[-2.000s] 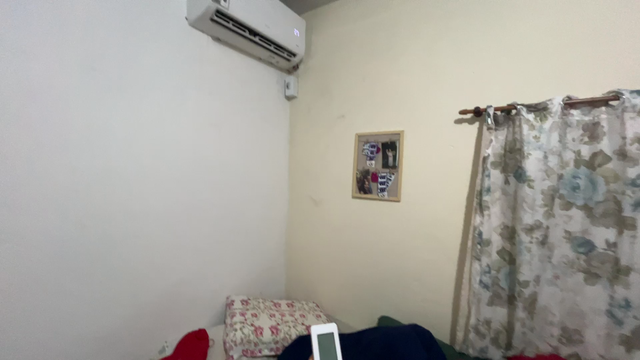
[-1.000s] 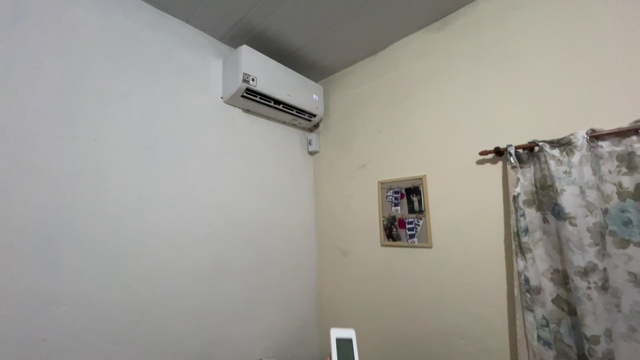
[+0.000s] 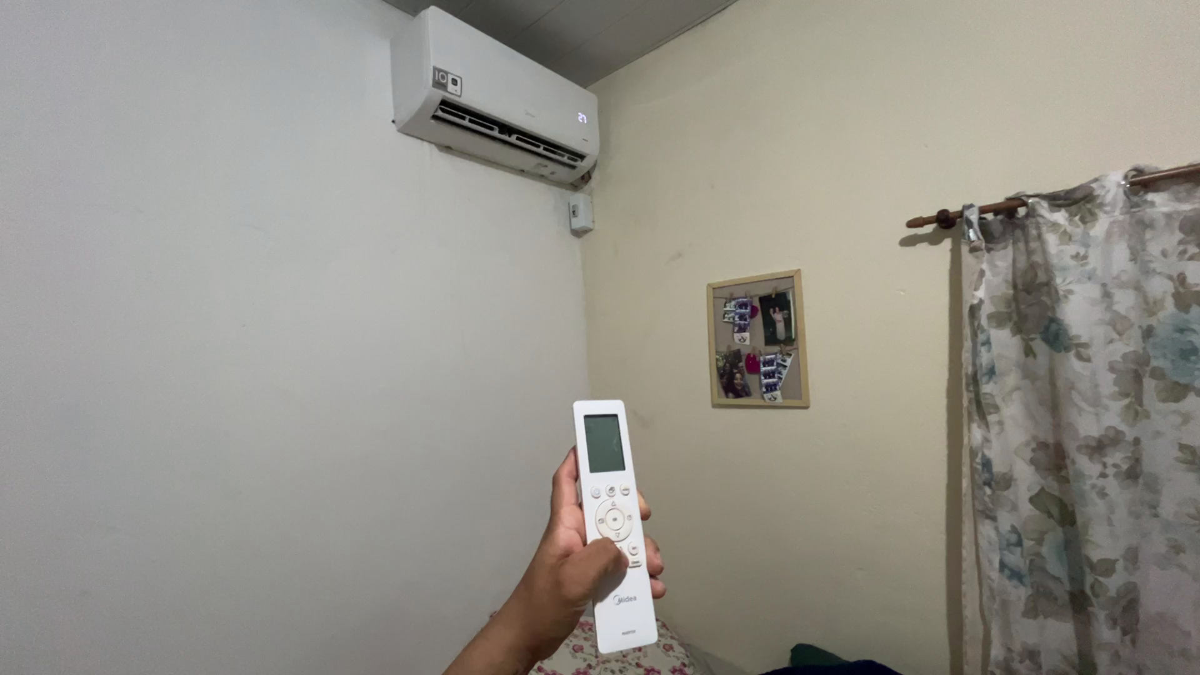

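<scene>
My left hand (image 3: 577, 562) holds a white Midea air conditioner remote control (image 3: 619, 623) upright, with its screen and buttons facing me. The thumb lies over the lower buttons, and the other fingers wrap behind, their tips showing at the right edge. Dark marks, if any, on the remote's grey-green screen are too faint to read. High on the wall beyond the remote hangs a white split air conditioner (image 3: 506, 89) with a lit display and a visible louvre opening. My right hand is out of view.
Below the air conditioner is a small white wall box (image 3: 581, 214). A framed photo board (image 3: 804, 337) hangs on the cream wall. Floral curtains (image 3: 1078, 422) hang from a wooden rod (image 3: 1003, 206) at the right. Floral fabric (image 3: 562, 661) and dark cloth (image 3: 830, 667) show along the bottom.
The remote has risen from the bottom edge, and my left hand has come into sight around it. The view has tilted upward since the oldest frame.
</scene>
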